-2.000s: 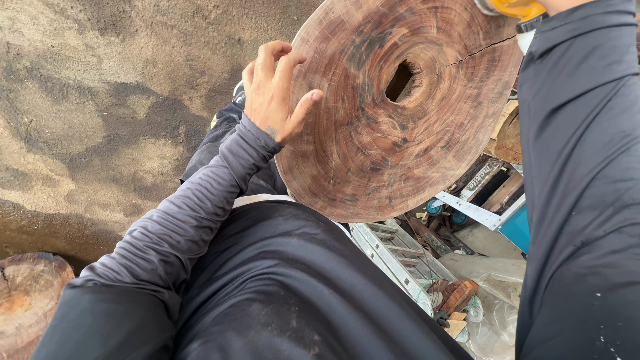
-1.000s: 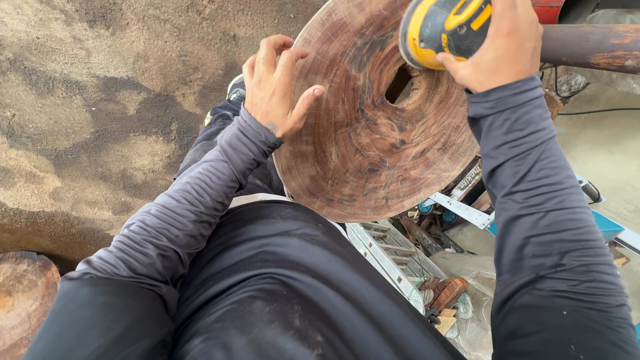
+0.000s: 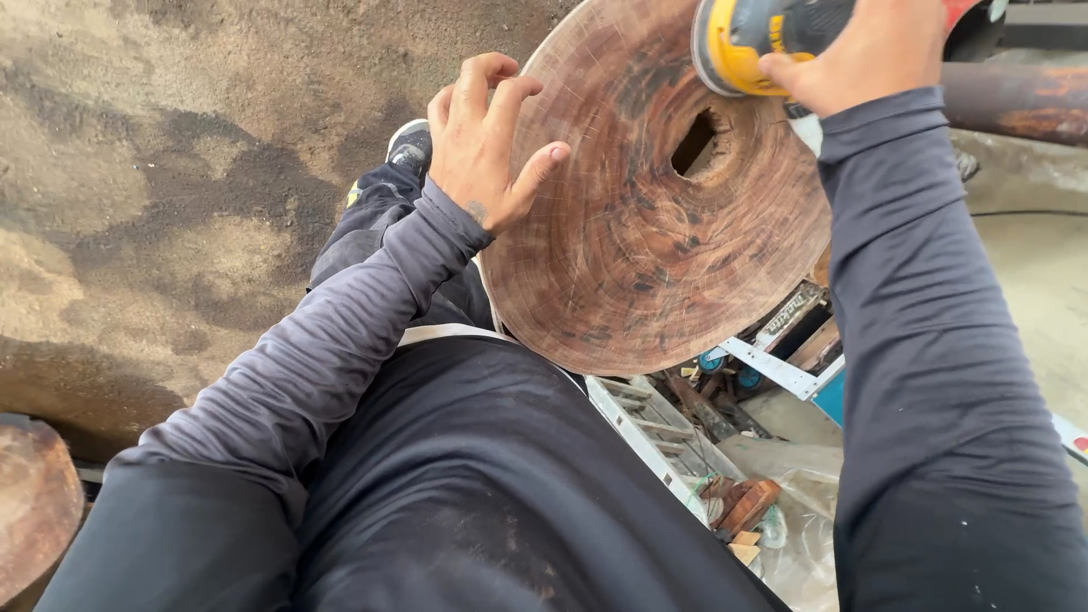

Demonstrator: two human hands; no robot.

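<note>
My right hand (image 3: 880, 55) is wrapped around a yellow and black random orbital sander (image 3: 748, 47), whose pad lies at the upper part of a round wood slab (image 3: 612, 255). The slab has reddish-brown growth rings and a dark slot-like hole (image 3: 695, 144) just below the sander. My left hand (image 3: 489, 140) rests at the slab's left edge with its fingers spread and bent, the thumb over the top face. Whether the fingertips press on the rim cannot be told.
Below the slab are an aluminium ladder (image 3: 654, 433), wood offcuts (image 3: 748, 506), plastic sheeting (image 3: 799, 544) and a blue and silver metal frame (image 3: 786, 370). A brown cylindrical bar (image 3: 1020, 102) is at the upper right. Another round wood piece (image 3: 34, 510) lies at the lower left.
From the top right corner, my right hand has brought the sander leftward onto the slab near the hole. My left hand has stayed at the slab's left edge.
</note>
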